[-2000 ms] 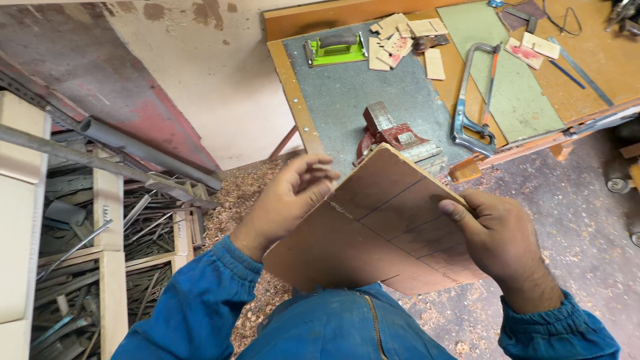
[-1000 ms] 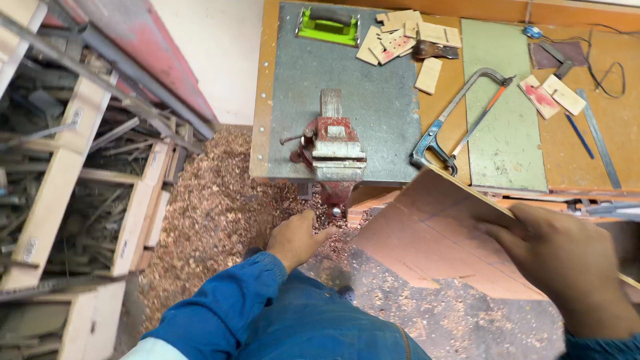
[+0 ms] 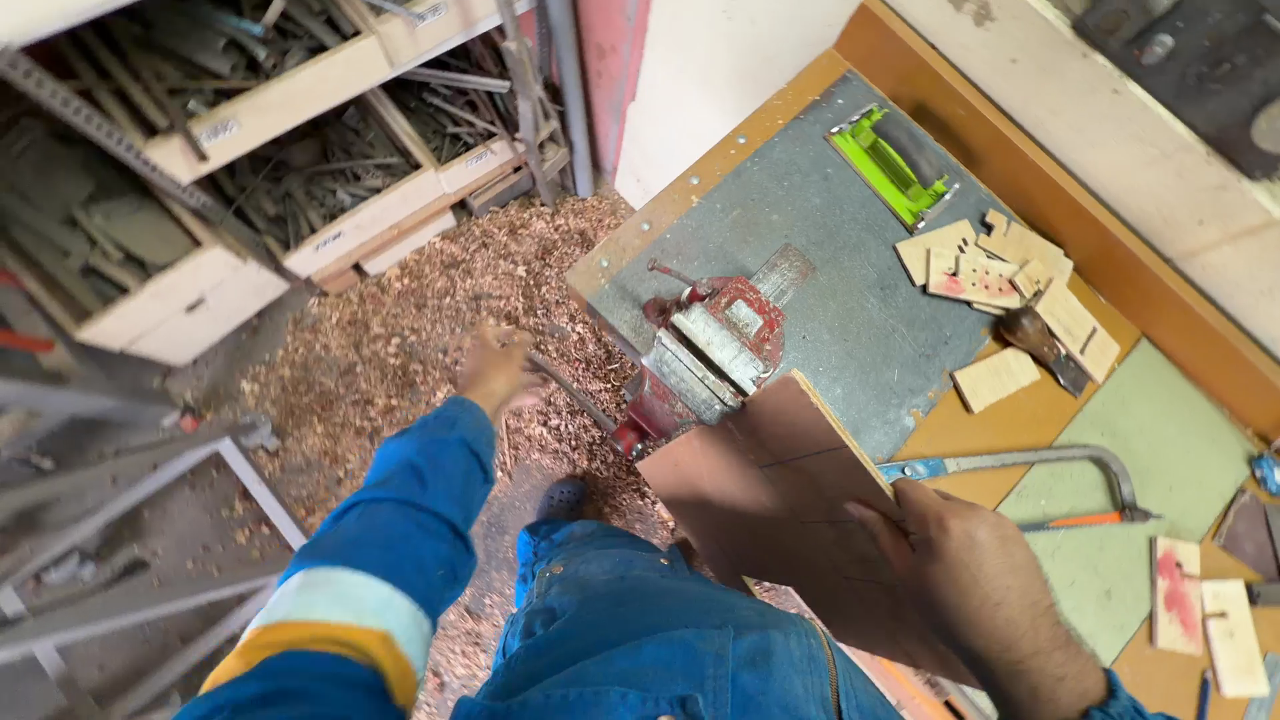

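My right hand (image 3: pixel 965 560) grips the edge of a brown wooden board (image 3: pixel 780 480) that bears pencil lines and has a notched lower edge. The board's upper corner is beside the jaws of a red bench vise (image 3: pixel 715 345) at the workbench's edge; whether they touch I cannot tell. My left hand (image 3: pixel 495 370), somewhat blurred, is at the outer end of the vise's handle bar (image 3: pixel 575 395), above the shavings; its grip on the bar is unclear. A hacksaw (image 3: pixel 1050 460) lies on the bench behind my right hand.
On the metal-topped bench (image 3: pixel 850 300) are a green hand sander (image 3: pixel 890 170), small plywood pieces (image 3: pixel 970 275) and a dark-handled tool (image 3: pixel 1040 345). Shelves of scrap (image 3: pixel 400 190) stand at the left, with a metal frame (image 3: pixel 260 490) below. Wood shavings (image 3: pixel 400 290) cover the floor.
My left hand has gone from the board to the vise's handle bar. The board, still in my right hand, is now beside the vise jaws. The view has turned strongly.
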